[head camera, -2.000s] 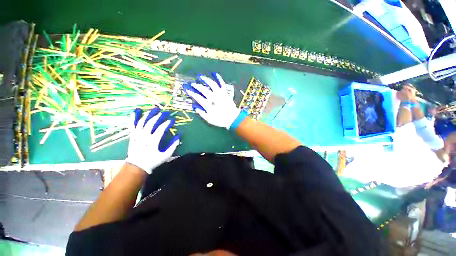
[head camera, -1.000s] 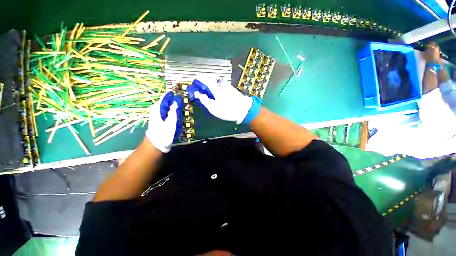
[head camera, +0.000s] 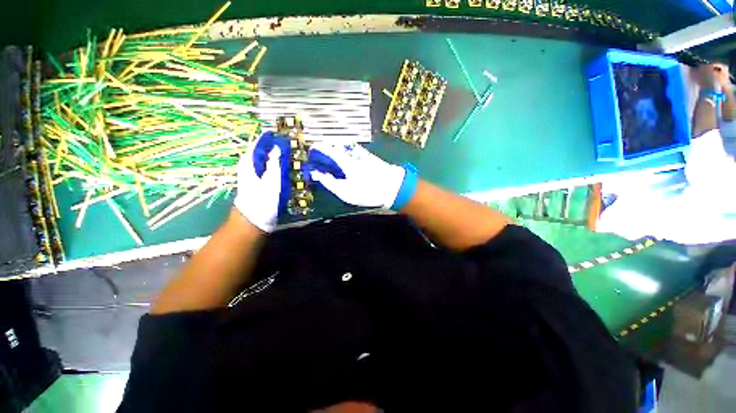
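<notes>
A board strip (head camera: 299, 184) stands lengthwise between my hands, in front of my body, its far end over the near edge of the grooved metal plate (head camera: 315, 101). My left hand (head camera: 269, 179), in a white glove with blue fingers, grips the strip from the left. My right hand (head camera: 349, 173), gloved the same with a light blue wristband, has its fingertips at the strip's right side. A PCB panel (head camera: 416, 103) lies tilted on the bench right of the plate.
A large pile of yellow and green waste edges (head camera: 153, 121) covers the bench at left. Black stack (head camera: 14, 161) at far left. Thin green sticks (head camera: 474, 115) lie right of the panel. Blue bin (head camera: 643, 105) and a person's arm at right. Small boards (head camera: 524, 8) line the belt beyond.
Two seconds ago my hands were apart, fingers spread; now they are together at the strip. Since one second ago the strip shows more fully and my right fingers have moved lower along it.
</notes>
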